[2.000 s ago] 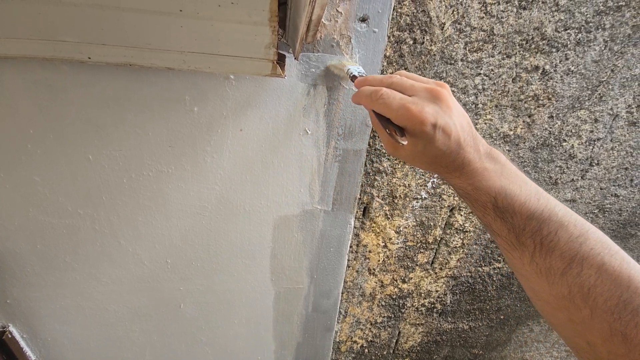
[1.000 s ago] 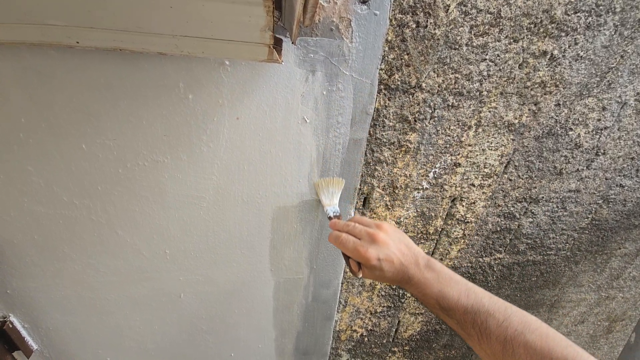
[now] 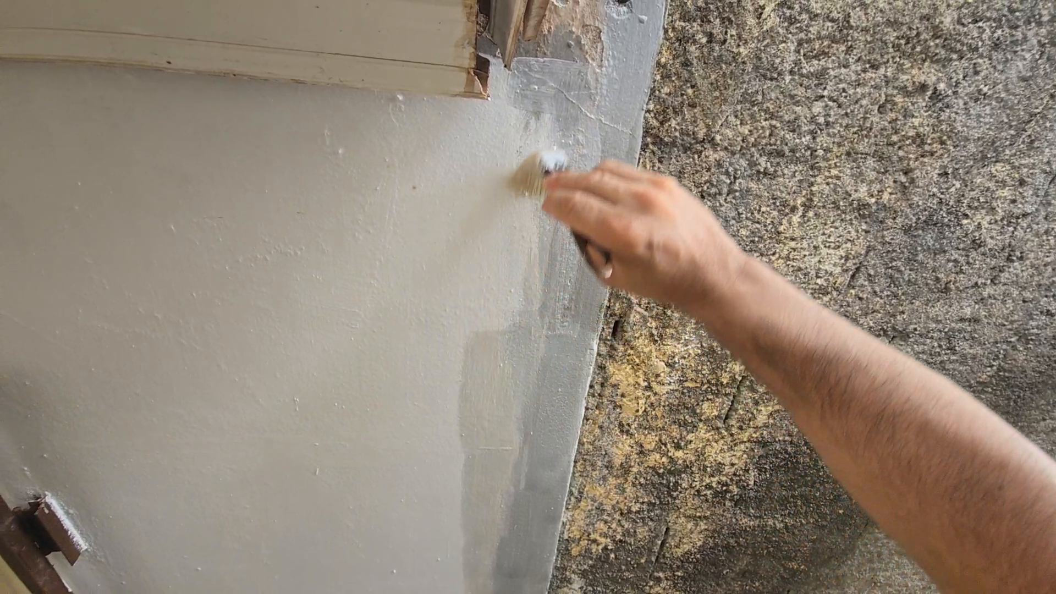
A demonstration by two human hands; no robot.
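My right hand grips a paintbrush by its dark handle, most of which my fingers hide. The pale bristles press against the smooth off-white wall, where it meets a strip of grey coating. White paint coats the base of the bristles. A darker, damp-looking patch lies below the brush, along the left side of the strip. My left hand is out of view.
Rough, mottled stone-like wall borders the grey strip on the right. A cream panel with a broken end juts in at the upper left, beside splintered wood. A brown metal piece sits at the lower left.
The brush went from the top of the grey strip down to its middle, then back up and left onto the border with the off-white wall, held in my right hand throughout.
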